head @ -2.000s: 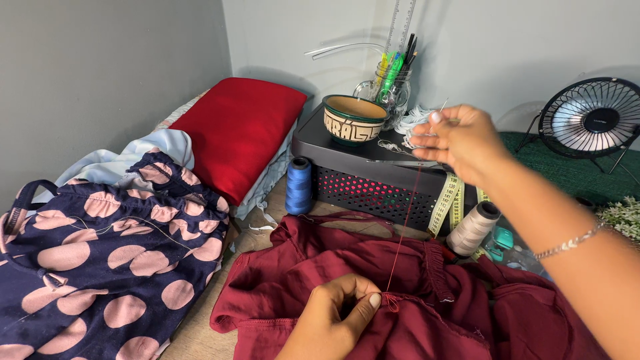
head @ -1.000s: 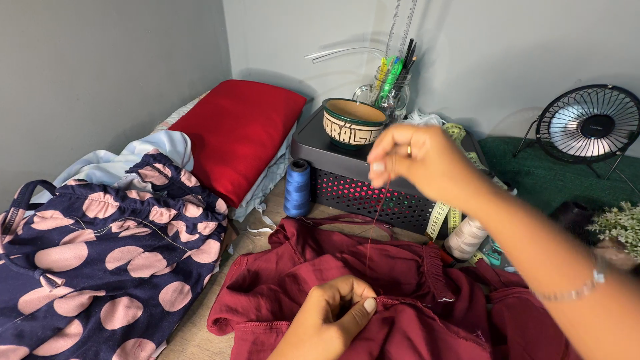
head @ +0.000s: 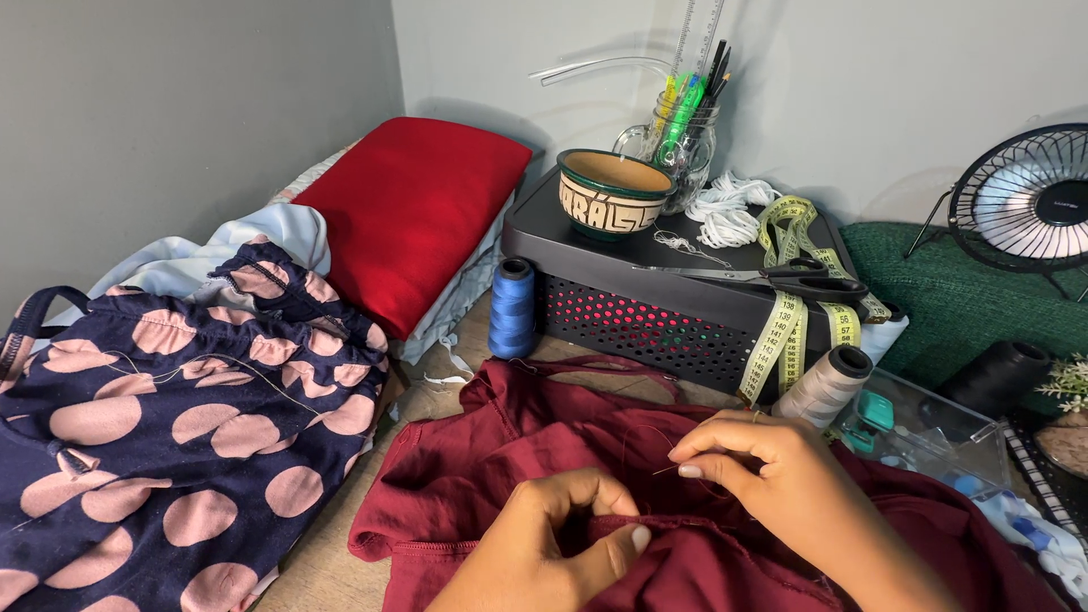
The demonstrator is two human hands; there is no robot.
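A burgundy garment (head: 544, 425) lies bunched across the front of the table. My left hand (head: 561, 540) pinches its seamed edge between thumb and fingers. Just above and to the right of that edge, my right hand (head: 748, 467) holds a sewing needle (head: 665, 471) between thumb and forefinger. A loop of dark red thread (head: 625, 446) curves beside the needle, over the cloth. Part of the seam is hidden behind the left fingers.
Behind stand a blue thread spool (head: 512, 310), a beige spool (head: 820, 387) and a black basket (head: 629, 319) bearing scissors (head: 799, 276), measuring tape (head: 786, 229) and a painted bowl (head: 612, 195). A polka-dot garment (head: 204, 425) lies left; a clear plastic box (head: 926, 425) and small fan (head: 1033, 200) are right.
My right hand has come down from above the basket to beside my left hand. The thread, drawn taut upward two seconds ago, now hangs in a loose loop. My left hand still pinches the cloth.
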